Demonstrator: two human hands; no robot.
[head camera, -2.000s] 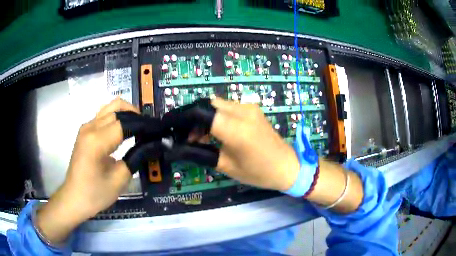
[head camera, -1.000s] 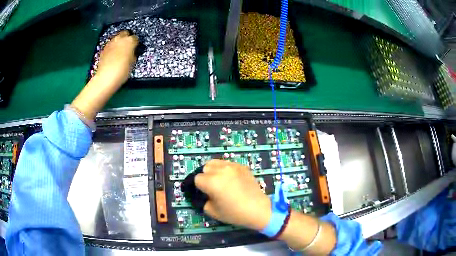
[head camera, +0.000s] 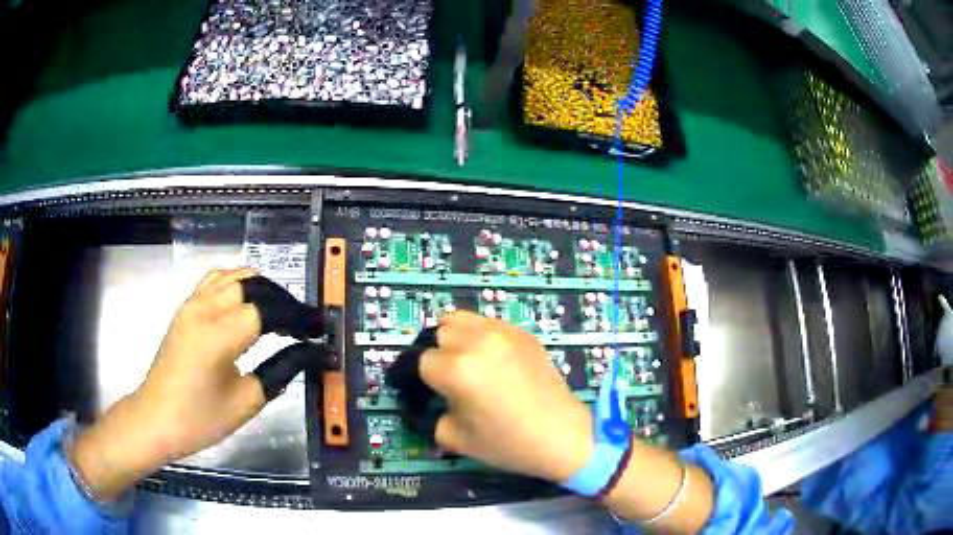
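Observation:
The black solder pallet (head camera: 502, 209) lies on the conveyor with rows of small green circuit boards (head camera: 515, 258) carrying parts. Orange-brown bars sit on its short sides. My left hand (head camera: 219, 366), with black finger cots on thumb and fingertip, is at the pallet's left bar, the tips close together; whether a part is between them is too small to tell. My right hand (head camera: 502, 397), also with black finger cots, is over the lower left boards and hides some of them. Its fingertips are bent down at the boards; what they hold is hidden.
A black bin of silver-white capacitors (head camera: 308, 52) and a black bin of yellow components (head camera: 590, 78) stand on the green mat. A slim silver stick (head camera: 461, 110) lies between them. A blue cord hangs over the pallet. Trays of parts (head camera: 852, 141) are at the right.
My left hand has come from the silver-white capacitor bin down to the pallet's left bar. My right hand has stayed over the lower left boards. The bins now show higher in the view.

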